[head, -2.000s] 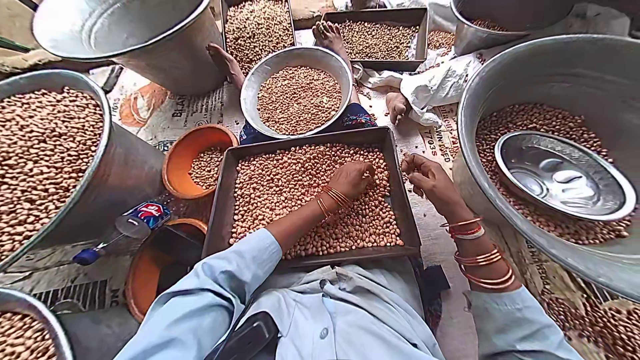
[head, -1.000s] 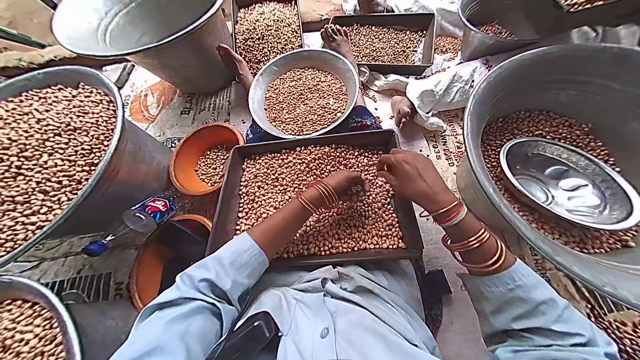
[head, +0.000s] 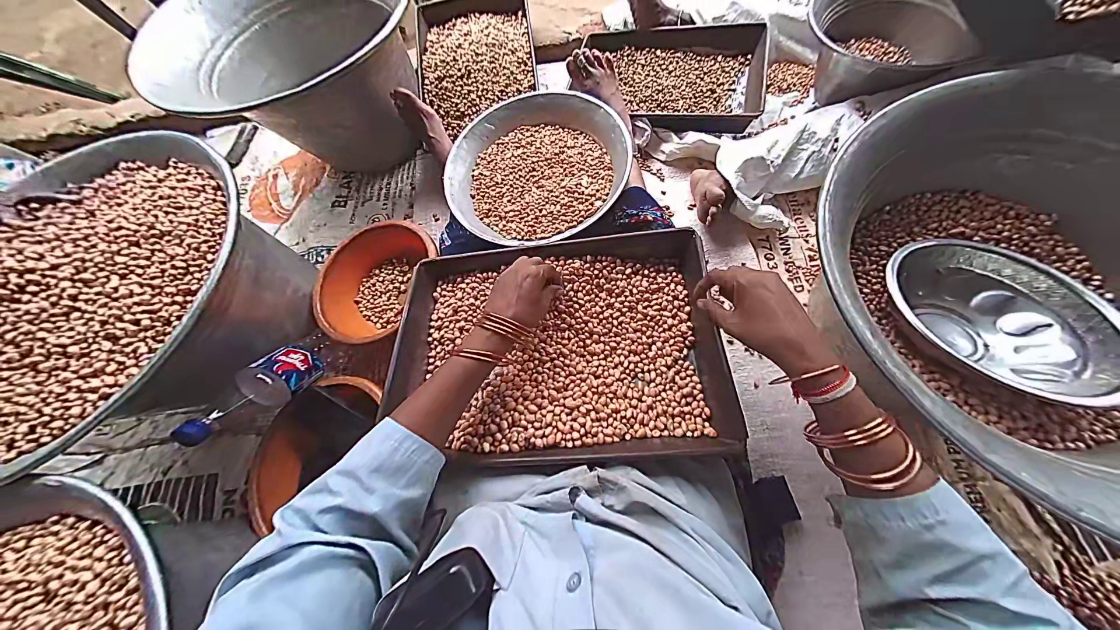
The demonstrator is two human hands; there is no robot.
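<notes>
A dark metal tray (head: 724, 385) on my lap holds a layer of peanut kernels (head: 586, 376). My left hand (head: 528, 293) rests on the kernels near the tray's upper middle, its fingers curled down; whether they pinch a kernel is hidden. At the tray's right edge is my right hand (head: 759, 317), thumb and forefinger bent toward each other, and it cannot be made out whether anything lies between them. Just beyond the tray stands a round metal bowl (head: 452, 175) of kernels. An orange bowl (head: 328, 302) with some kernels sits to the tray's left.
Large metal tubs of kernels flank me, left (head: 223, 254) and right (head: 836, 254); a steel dish (head: 1006, 324) lies in the right one. An empty tub (head: 350, 96), two more trays (head: 534, 52) (head: 752, 83), a plastic bottle (head: 280, 374) and another person's bare feet (head: 599, 77) are around.
One second ago my hands were close together over the tray's right part. My left hand has since moved left and away from me, and my right hand right, to the tray's edge.
</notes>
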